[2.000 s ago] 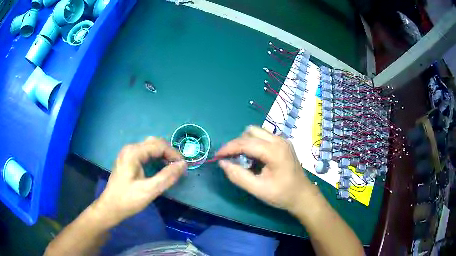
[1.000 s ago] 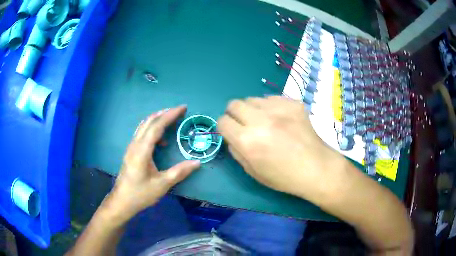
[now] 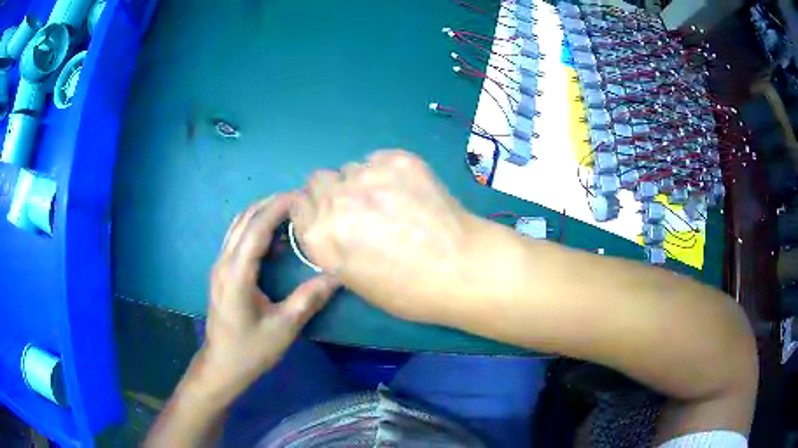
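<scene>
A teal fan housing (image 3: 302, 248) stands on the dark green mat near its front edge; only part of its rim shows between my hands. My left hand (image 3: 262, 276) is curved around the housing's left side, thumb at the near side and fingers at the far side. My right hand (image 3: 372, 214) covers the top of the housing, and its fingertips are hidden. Whether it holds anything cannot be seen. A loose silver motor (image 3: 531, 227) with a thin red lead lies on the mat beyond my right forearm.
The blue bin (image 3: 94, 219) with teal housings is at left. Dense rows of motors (image 3: 626, 105) lie on a white sheet (image 3: 549, 131) with yellow patches at right. A dark item (image 3: 482, 158) lies at the sheet's edge. A small scrap (image 3: 226, 129) lies beyond my left hand.
My right hand has moved left, from beside the housing to over it, and now hides most of it. The red lead seen at its fingers is hidden. The view has shifted.
</scene>
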